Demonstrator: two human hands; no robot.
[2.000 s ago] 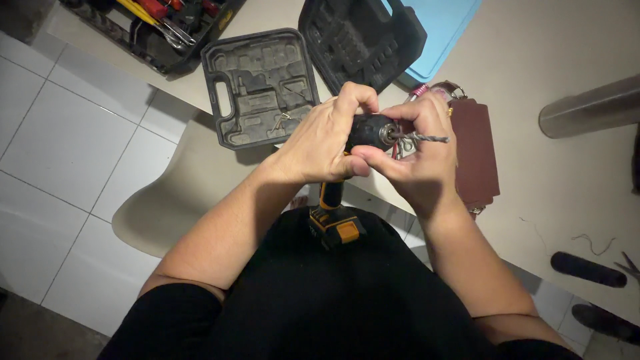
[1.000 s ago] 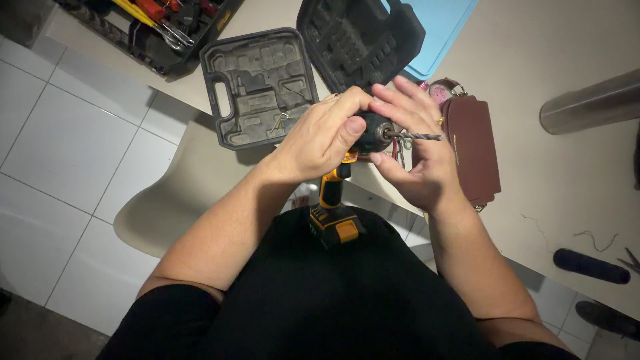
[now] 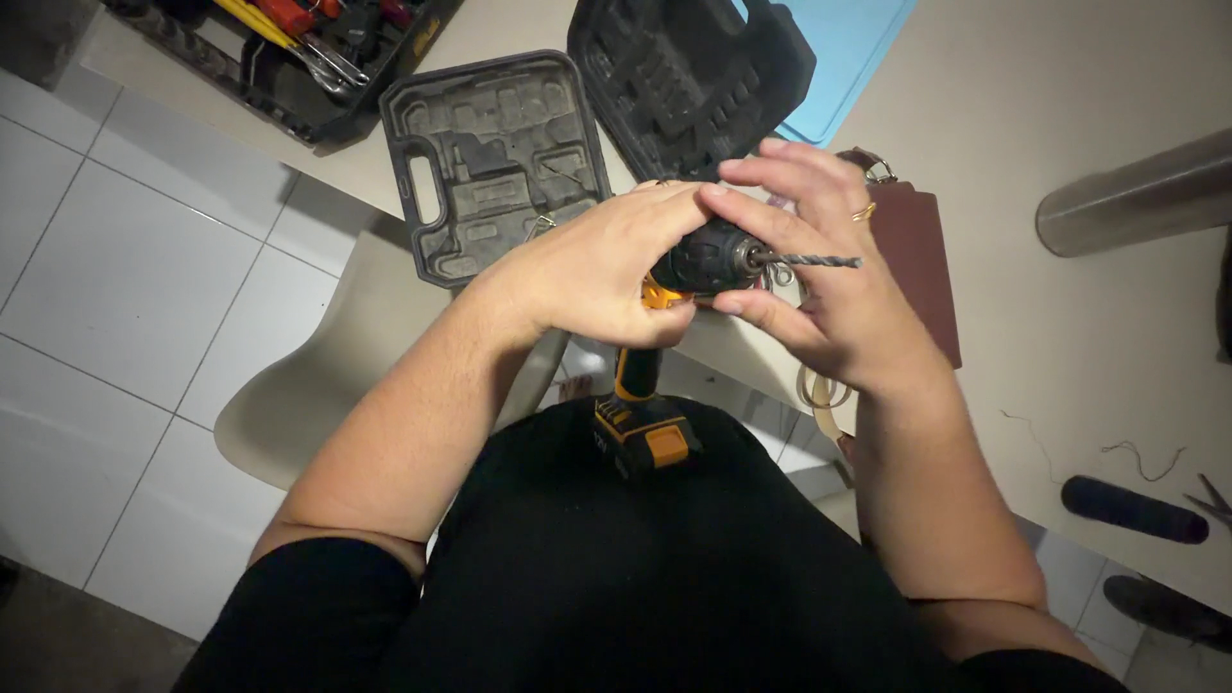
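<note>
A black and yellow cordless drill (image 3: 640, 375) is held in front of my torso, its battery pack low against my black shirt. My left hand (image 3: 606, 265) wraps over the drill's body from the left, thumb below. A twist drill bit (image 3: 813, 260) sticks out of the chuck (image 3: 746, 258) to the right. Around the chuck curves my right hand (image 3: 818, 260), thumb below and fingers above, a ring on one finger. Its fingers are spread; whether they touch the chuck is hard to tell.
On the table lies an opened black plastic drill case (image 3: 500, 178), its other half (image 3: 693, 77) beside it. A toolbox with hand tools (image 3: 298, 106) stands upper left. A maroon bag (image 3: 914, 269), a steel cylinder (image 3: 1136, 192) and a dark oblong case (image 3: 1136, 508) are on the right. A chair (image 3: 318, 375) stands left.
My right hand's fingers were closed about the chuck and bit two seconds ago; they are now spread apart. My left hand remains on the drill body.
</note>
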